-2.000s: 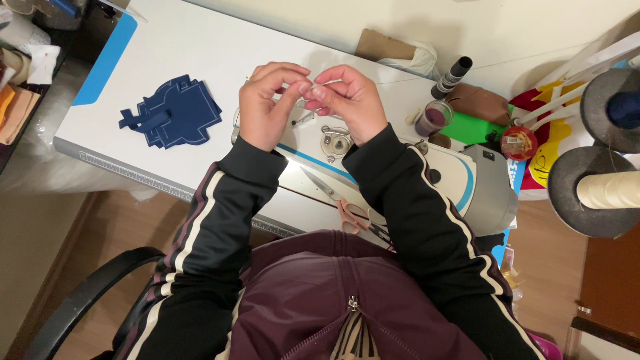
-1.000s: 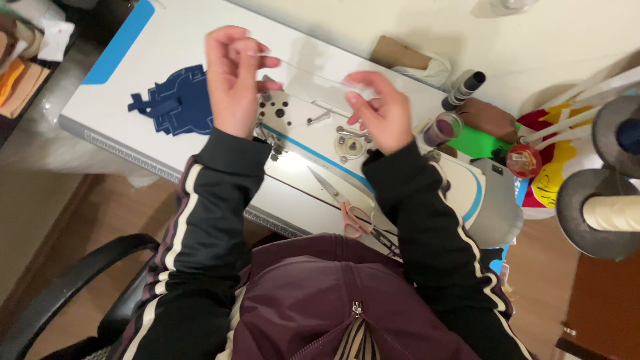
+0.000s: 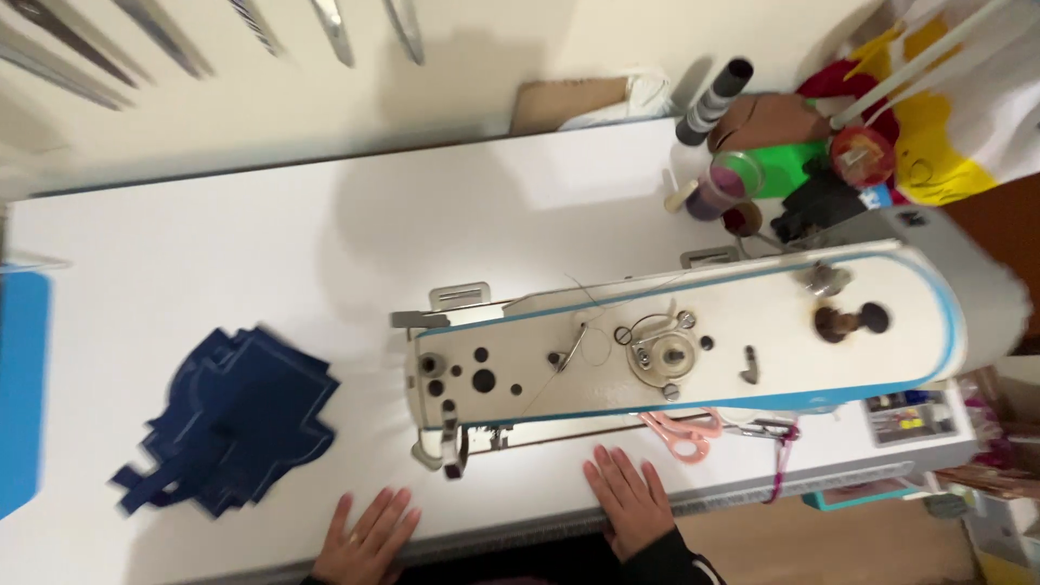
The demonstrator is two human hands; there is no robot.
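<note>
A white and blue sewing machine [image 3: 593,366] stands across the table, with a loose thread on its top. My left hand [image 3: 370,536] rests with spread fingers at the table's front edge, left of the machine's needle end and holding nothing. Flat and empty too, my right hand [image 3: 630,500] lies at the same edge, below the machine arm. Pink-handled scissors [image 3: 686,435] lie just beyond it, partly under the arm. To the left is a pile of dark blue fabric pieces [image 3: 236,414] with pale stitched or marked lines, touched by neither hand.
A thread cone [image 3: 715,101], a cup of purple material [image 3: 723,187] and a red container [image 3: 863,156] stand at the back right. A small parts tray [image 3: 910,418] sits at the right. Metal tools [image 3: 333,32] hang along the wall.
My hands were raised above the machine with a thin thread between them; now they are down at the table's front edge, fingers spread. The view has shifted.
</note>
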